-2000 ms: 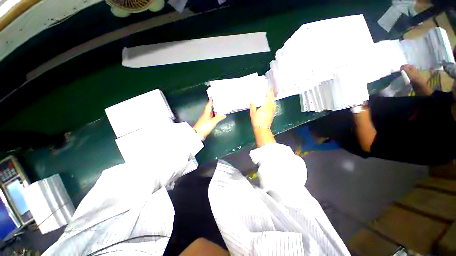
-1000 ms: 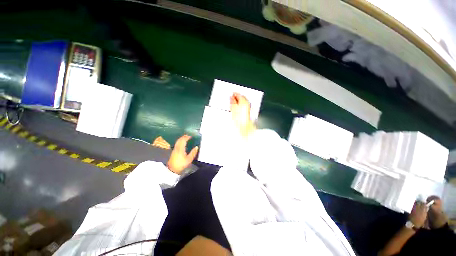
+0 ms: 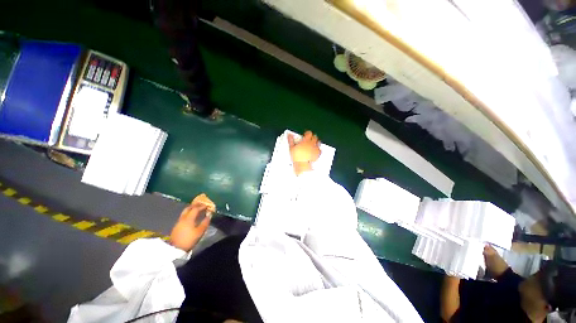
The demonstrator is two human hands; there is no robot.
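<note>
Overlapping thin white packages (image 3: pixel 326 156) lie on the green bench in front of me. My right hand (image 3: pixel 305 150) is on top of their far part, fingers bent; whether it grips one is unclear. My right sleeve hides much of the nearer packages. My left hand (image 3: pixel 189 228) is at the bench's front edge, its fingertips close to a small orange-brown piece (image 3: pixel 203 202); I cannot tell if it holds the piece. A white package stack (image 3: pixel 386 199) lies to the right, beside longer overlapping rows (image 3: pixel 464 222). Another white stack (image 3: pixel 124 154) stands at left.
A blue-topped bench scale (image 3: pixel 39 91) with a keypad is at far left. A long white strip (image 3: pixel 409 158) lies behind the packages. A small fan (image 3: pixel 363 68) is under the raised shelf (image 3: pixel 442 69). A person in black (image 3: pixel 489 296) is at lower right, a hand by the package rows.
The view has swung left since the earliest frame. My hands left the right-hand stack. My right hand stays on the packages in front; my left hand moved left to the small orange-brown piece.
</note>
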